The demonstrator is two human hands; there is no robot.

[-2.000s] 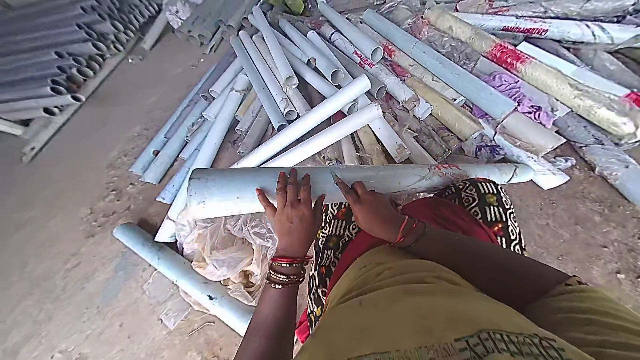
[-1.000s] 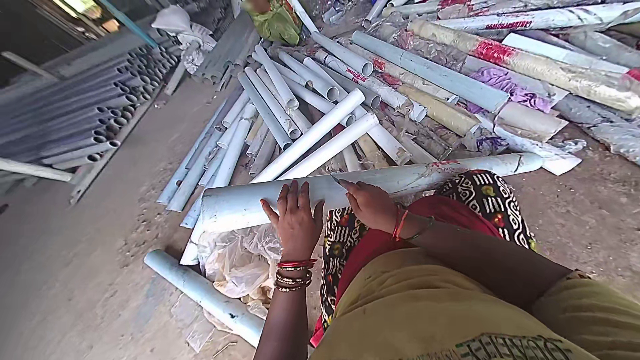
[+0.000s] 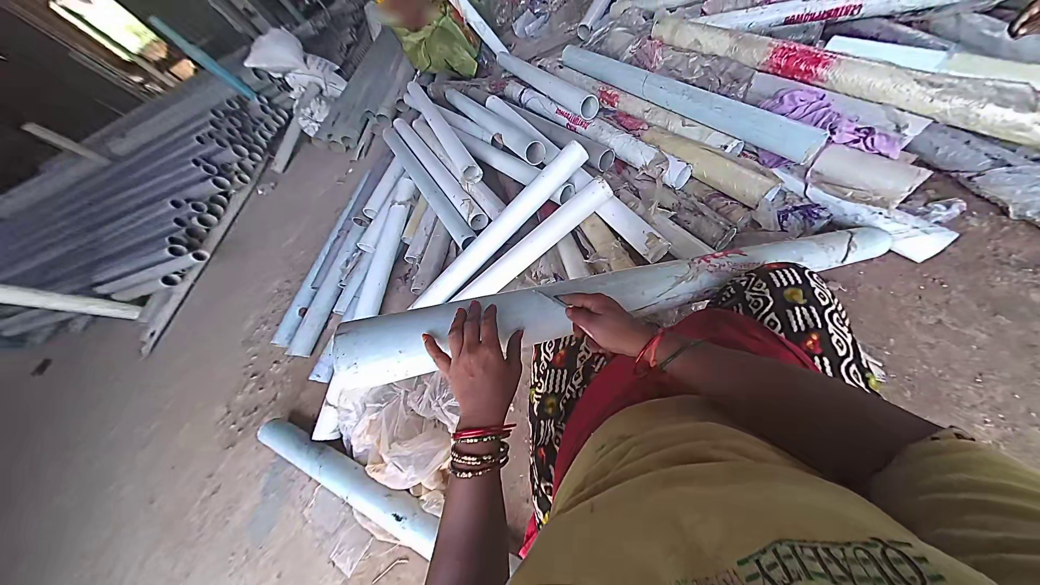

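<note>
A wide pale blue plastic pipe [image 3: 390,333] lies across in front of my body, its far right end [image 3: 861,244] beyond my patterned cloth. My left hand [image 3: 479,357] rests flat on the pipe with its fingers spread. To its right, my right hand [image 3: 605,321] is closed on a small, thin dark tool, perhaps a blade, whose tip [image 3: 552,299] touches the upper side of the pipe. Most of the tool is hidden in my fingers. Crumpled clear plastic wrap [image 3: 406,431] lies beneath the pipe's left part.
Another pale blue pipe [image 3: 349,479] lies on the floor at lower left. Ahead is a heap of white and blue pipes [image 3: 520,219], with wrapped pipes [image 3: 812,65] at upper right. Stacked grey pipes [image 3: 106,227] stand left, near a white sack [image 3: 276,53].
The view has swung to the left, showing more of the stacked grey pipes. Both hands stay on the pipe, with no plain change in their hold.
</note>
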